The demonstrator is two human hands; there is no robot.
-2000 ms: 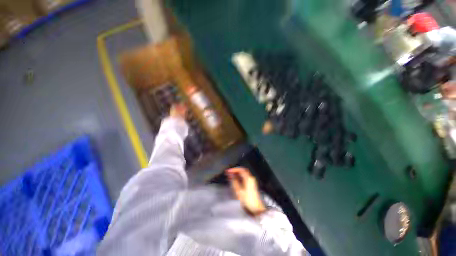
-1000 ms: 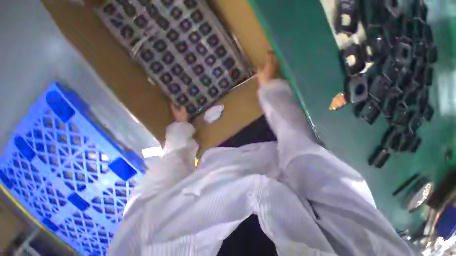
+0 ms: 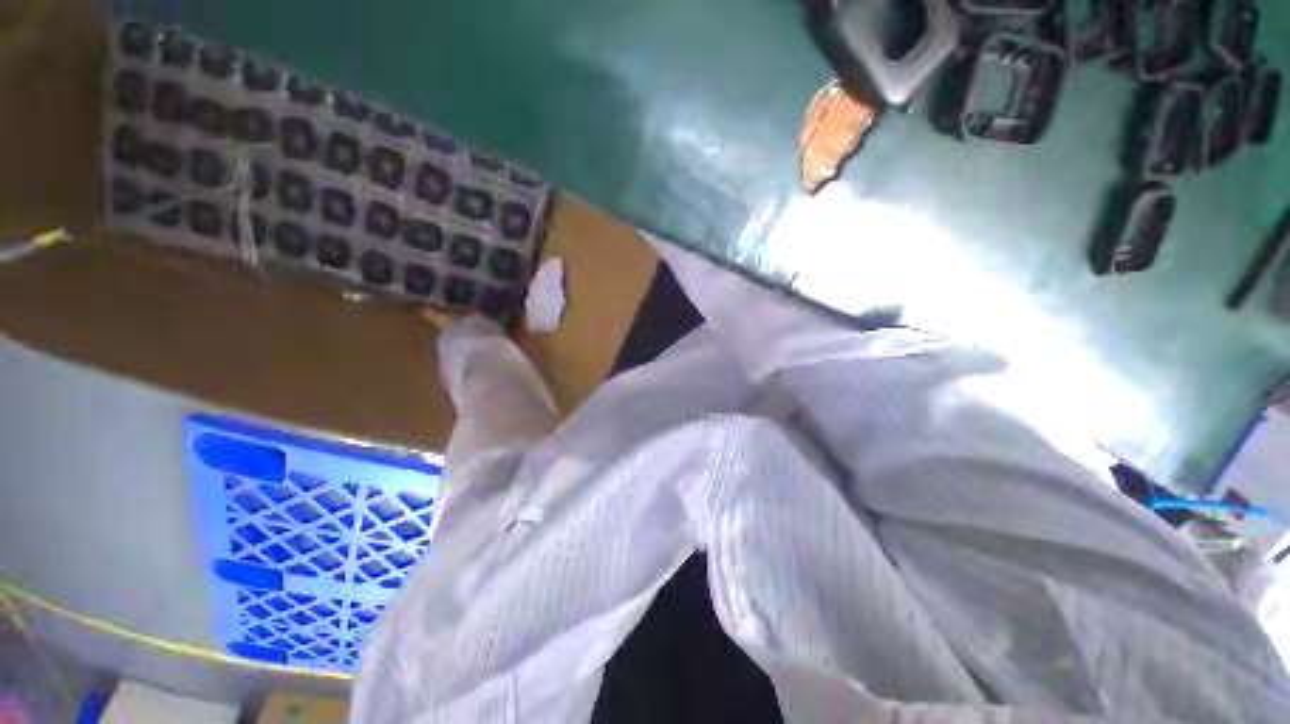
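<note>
A clear blister tray (image 3: pixel 318 170) with rows of black housings lies inside the open brown carton (image 3: pixel 269 328) at the left, below the bench edge. My left hand (image 3: pixel 442 317) reaches down to the tray's near edge. Only a small part of it shows beside the sleeve, so its grip cannot be told. My right sleeve reaches to the bench edge beside the carton, and the right hand is hidden there. A small white piece (image 3: pixel 546 294) shows at the carton's right end.
Loose black housings (image 3: pixel 1012 92) and a jagged orange-brown piece (image 3: pixel 833 135) lie on the green bench (image 3: pixel 608 113). A blue pallet (image 3: pixel 333 545) is on the floor below the carton, near a yellow line. A blue tube (image 3: pixel 1210 506) shows at the far right.
The view has turned and moved closer to the bench. The tray now appears level across the upper left. My right hand, seen before at the tray's corner, has gone out of sight.
</note>
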